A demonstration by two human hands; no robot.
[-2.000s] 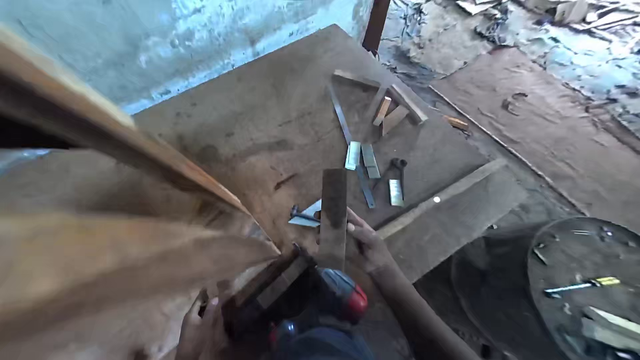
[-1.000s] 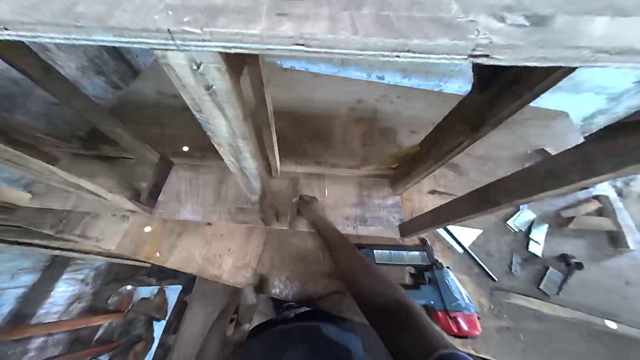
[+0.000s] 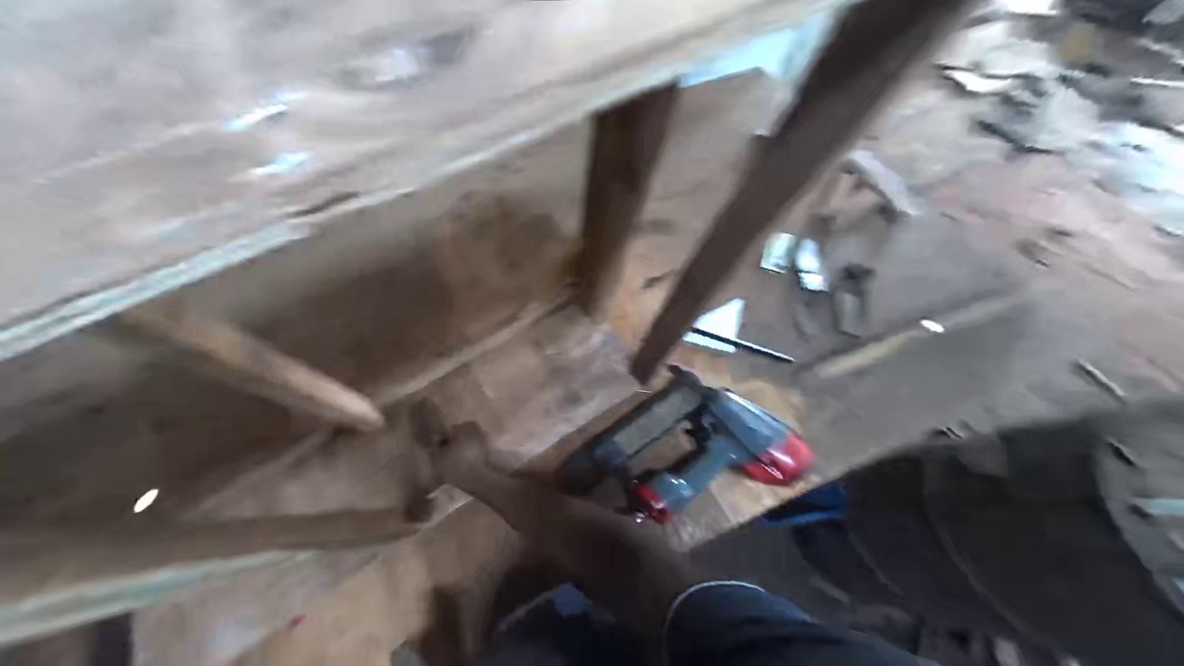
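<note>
Blurred by motion, my right hand (image 3: 467, 451) reaches into a wooden frame from below. Its fingers are on a short dark wooden block (image 3: 424, 453), which stands against the frame's lower boards. Beside my forearm, a nail gun (image 3: 689, 444) with a grey body and red ends lies on its side on the wood. One slanting wooden strut (image 3: 268, 370) ends just left of the block. A plywood panel (image 3: 324, 120) of the frame fills the upper left. My left hand cannot be made out.
Two dark wooden struts (image 3: 624, 185) (image 3: 777, 176) rise right of my hand. Beyond them, metal hinges (image 3: 794, 259), a hammer (image 3: 851, 296), a thin dark rod (image 3: 740, 345) and wood offcuts (image 3: 879, 185) lie on the worktop. A dark round drum top stands lower right.
The view has swung widely. Two seconds ago my right hand was beside an upright block outside the frame; now it is inside the frame. The nail gun, upright near me then, now lies down.
</note>
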